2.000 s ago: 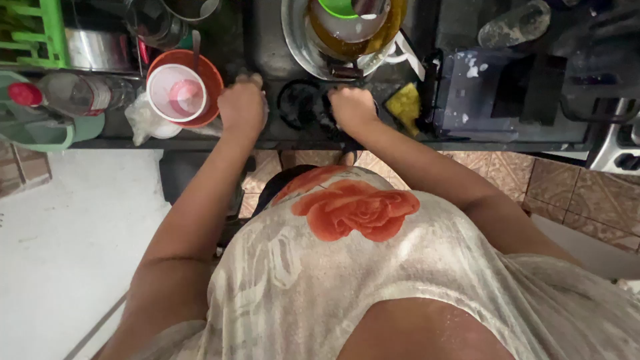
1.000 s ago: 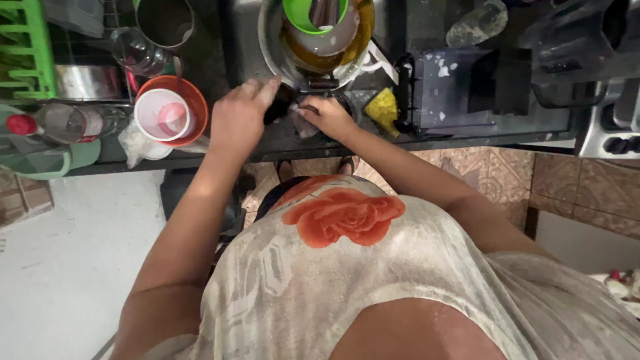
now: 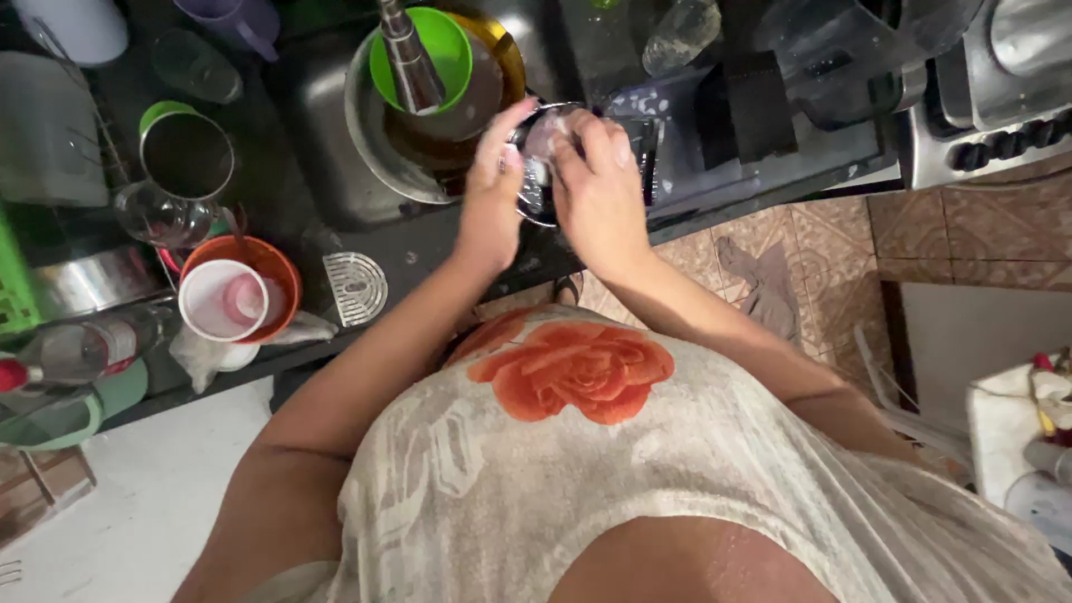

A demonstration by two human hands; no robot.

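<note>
My left hand (image 3: 494,188) grips the left rim of a dark, glossy round part (image 3: 536,191) with a shiny edge. My right hand (image 3: 596,180) presses a pale, soapy cloth or sponge (image 3: 548,138) against the same part; its exact kind is blurred. Both hands are at the sink's front right. Just left of them, a metal bowl (image 3: 364,142) of brownish liquid stands in the sink, with a green cup (image 3: 461,63) over it and the metal faucet (image 3: 410,63) in front of the cup. A slotted metal drip grate (image 3: 356,289) lies on the counter to the left.
On the left are an orange cup (image 3: 285,272) with a white cup (image 3: 197,301) in it, a plastic bottle (image 3: 92,347), and a green-rimmed can (image 3: 186,159). A dark plastic tray (image 3: 825,159) and a stove (image 3: 1005,142) stand right. A cloth (image 3: 762,285) lies on the floor.
My hands have come together on the dark round part, to the right of where they were. The slotted grate now shows on the counter. The view has shifted.
</note>
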